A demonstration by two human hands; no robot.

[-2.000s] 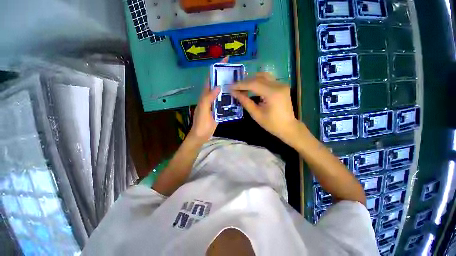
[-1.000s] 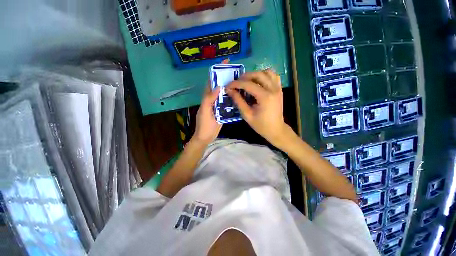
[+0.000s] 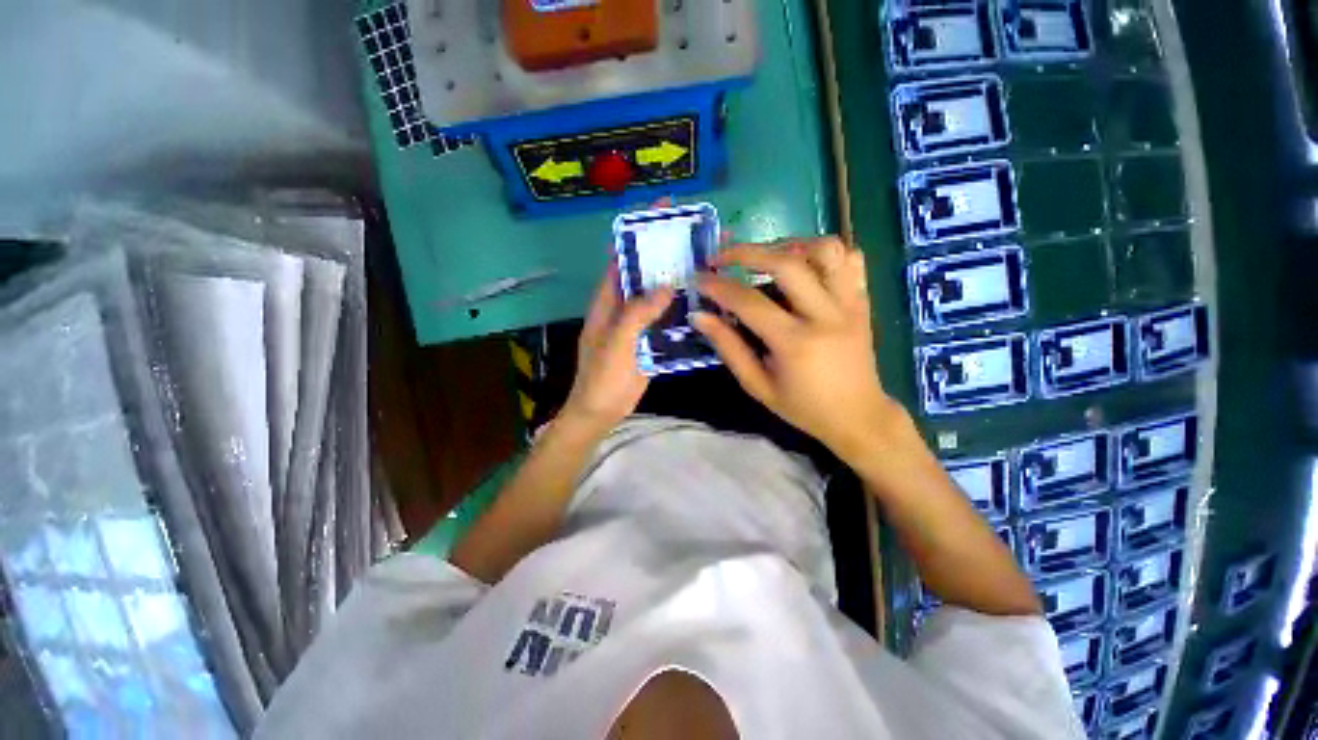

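Observation:
A phone housing with a pale rim, pale centre and dark cut-outs is held upright in front of my body, just below the blue control panel. My left hand grips its left and lower edge, with the thumb on its face. My right hand is at its right side, with the fingertips over the middle of the housing. Whether the right fingertips hold a small piece cannot be told. The orange fixture sits on the metal base plate, with part of a pale-rimmed piece at its top edge.
The blue control panel has yellow arrows and a red button. Tweezers lie on the green bench. Black squares lie left of the plate. Blister trays of housings are on the right. Stacked trays stand at the left.
The housing and both hands have moved slightly down in the picture. My right hand has opened from a pinch, its fingers more spread over the housing. The view has shifted a little.

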